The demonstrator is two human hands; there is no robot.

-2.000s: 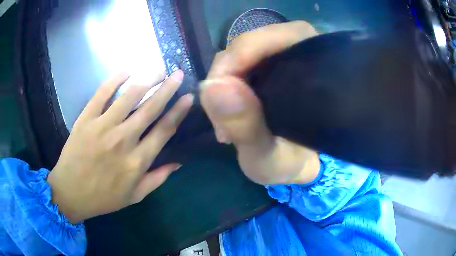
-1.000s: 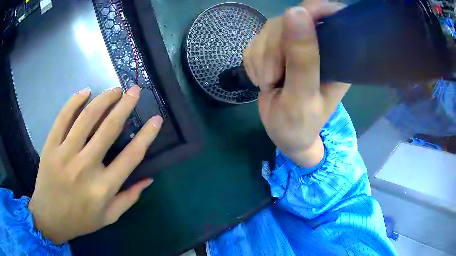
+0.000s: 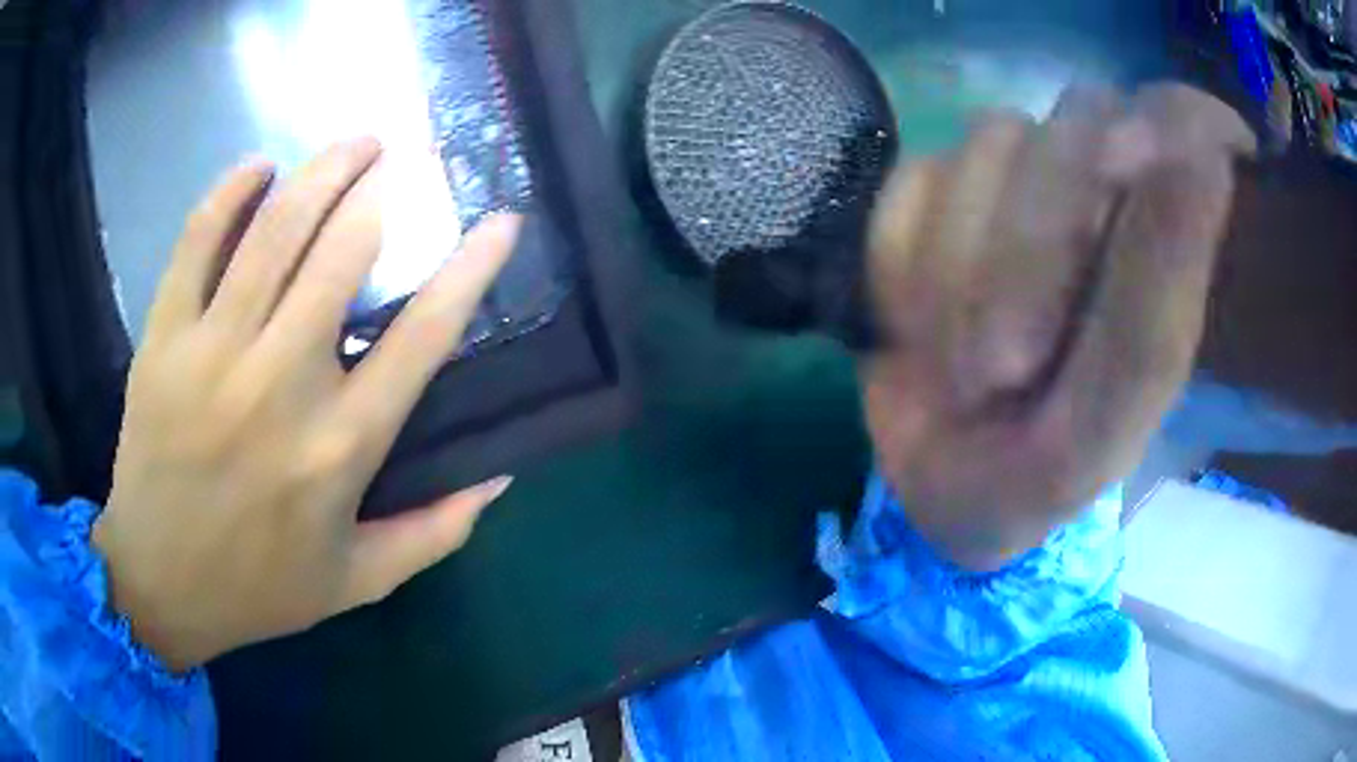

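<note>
My left hand (image 3: 268,432) lies spread, palm down, on the silver plate (image 3: 142,134) and the lower edge of the device housing, holding nothing. The housing has a honeycomb-patterned strip (image 3: 484,134) beside the plate, with strong glare, and sits in a black fixture tray (image 3: 595,298). My right hand (image 3: 1042,313), blurred, is closed around the electric screwdriver (image 3: 1295,283). Its dark nose (image 3: 781,287) points left at the lower edge of the round screw dish (image 3: 759,134). Whether the tip touches the dish or carries a screw I cannot tell.
The dark green bench (image 3: 595,566) lies under the tray and dish. A white box (image 3: 1250,581) is at lower right. Blurred cables and small parts (image 3: 1310,75) show at upper right. A white label with a letter (image 3: 548,744) is at the bottom edge.
My right hand and screwdriver moved from the housing's edge rightward to the screw dish and are now at its lower edge. My left hand stays on the unit, its fingers slightly shifted.
</note>
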